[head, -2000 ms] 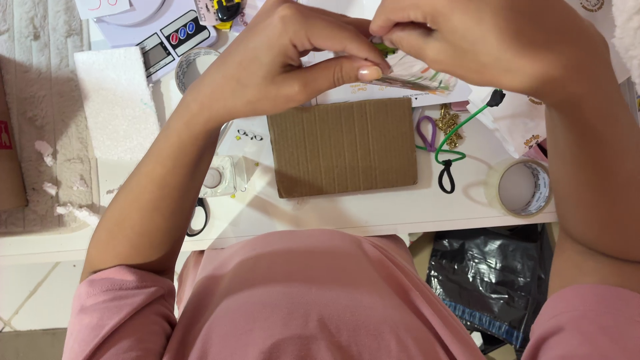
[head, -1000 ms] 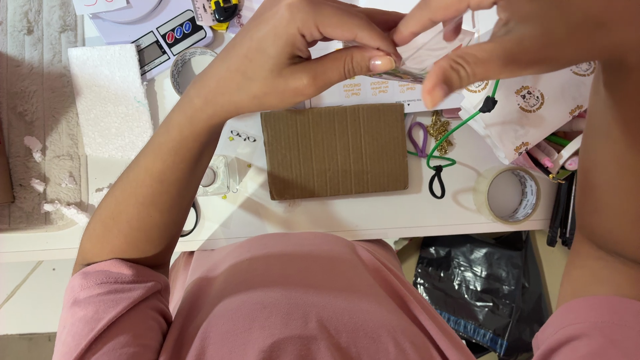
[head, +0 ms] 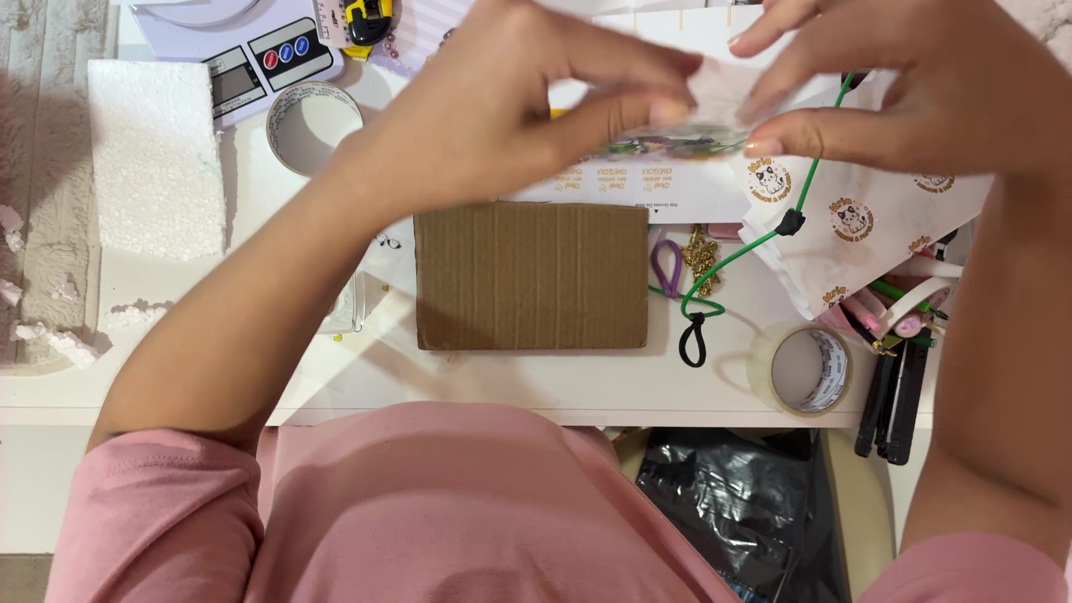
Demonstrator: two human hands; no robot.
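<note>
My left hand (head: 578,109) pinches a small clear plastic bag (head: 670,142) between thumb and fingers above the table. Dark, green and coloured contents show in the bag, too blurred to name. My right hand (head: 837,92) is at the bag's other end, its thumb by the edge and its fingers spread; whether it grips the plastic is unclear. Below the hands lies a flat piece of brown corrugated cardboard (head: 532,276). Behind the bag is a printed white sheet (head: 703,197). A green elastic cord (head: 741,251) with a black loop runs beside the cardboard.
At the left are a white foam sheet (head: 157,159), a digital scale (head: 243,71) and a tape roll (head: 276,126). A clear tape roll (head: 758,368), printed tissue paper (head: 888,209) and pens (head: 863,310) lie at the right. A yellow-black cutter (head: 368,21) is at the top.
My right hand has opened its fingers and moved right from its place close to my left hand. The printed sheet and tissue paper show more. The view has shifted slightly.
</note>
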